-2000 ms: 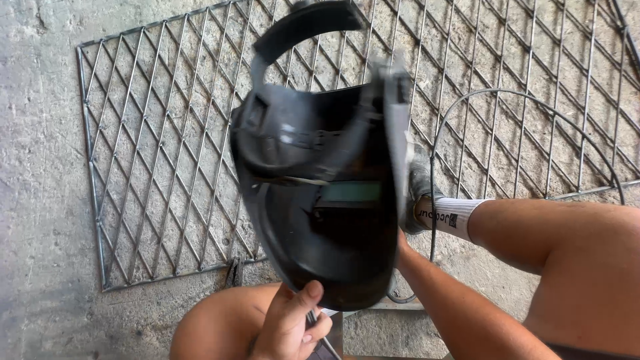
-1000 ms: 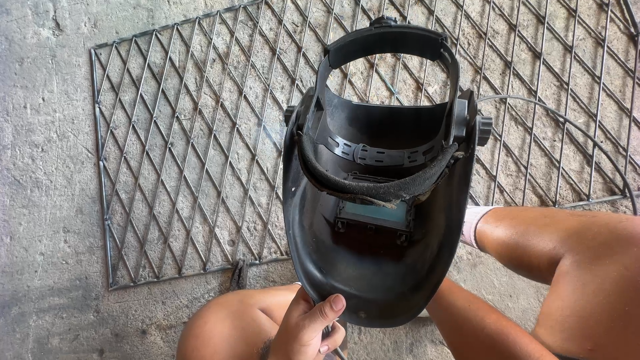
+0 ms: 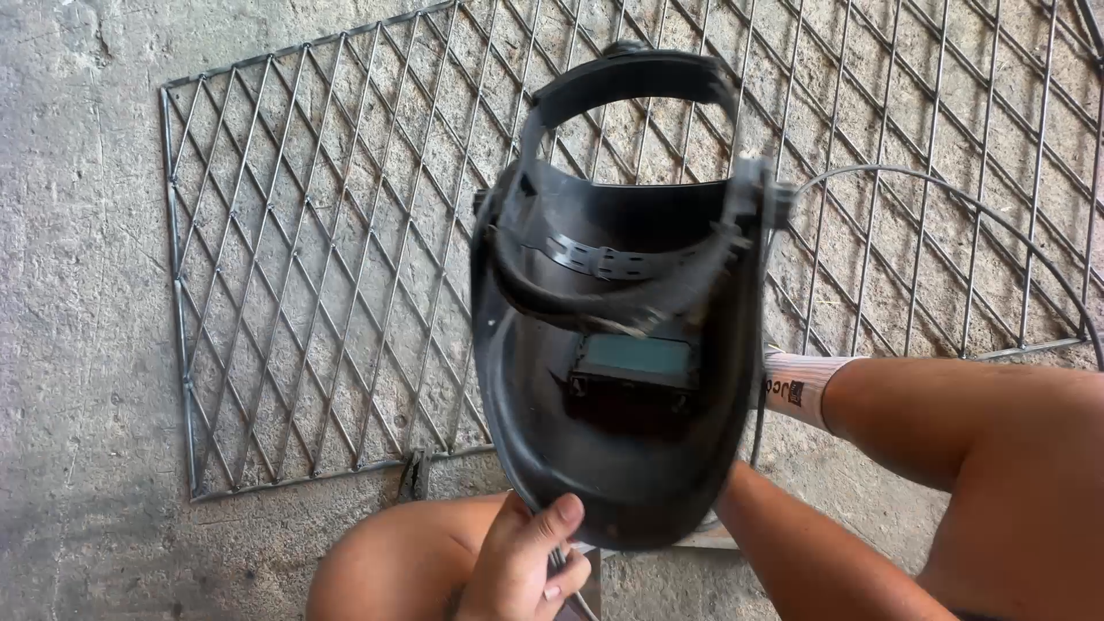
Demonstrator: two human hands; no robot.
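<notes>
My left hand (image 3: pixel 530 556) grips the lower rim of a black welding helmet (image 3: pixel 604 483), thumb on the inside; a thin rod or wire also shows between its fingers. The helmet's hollow inside faces me, with its greenish filter window (image 3: pixel 634 354) and the adjustable headband (image 3: pixel 630 78) at the top. My right forearm (image 3: pixel 819 543) reaches up behind the helmet's right side, and the right hand itself is hidden behind the shell.
A welded steel lattice grille (image 3: pixel 319 259) lies on the rough concrete floor (image 3: pixel 78 345) beneath the helmet. A dark cable (image 3: pixel 975 203) curves over its right part. A small dark clamp-like piece (image 3: pixel 415 474) is at the grille's lower edge. My bent legs are on both sides.
Two seconds ago the helmet was turned more to one side; a second ago it faced me squarely, and now it is slightly turned again. The left hand has stayed on its lower rim.
</notes>
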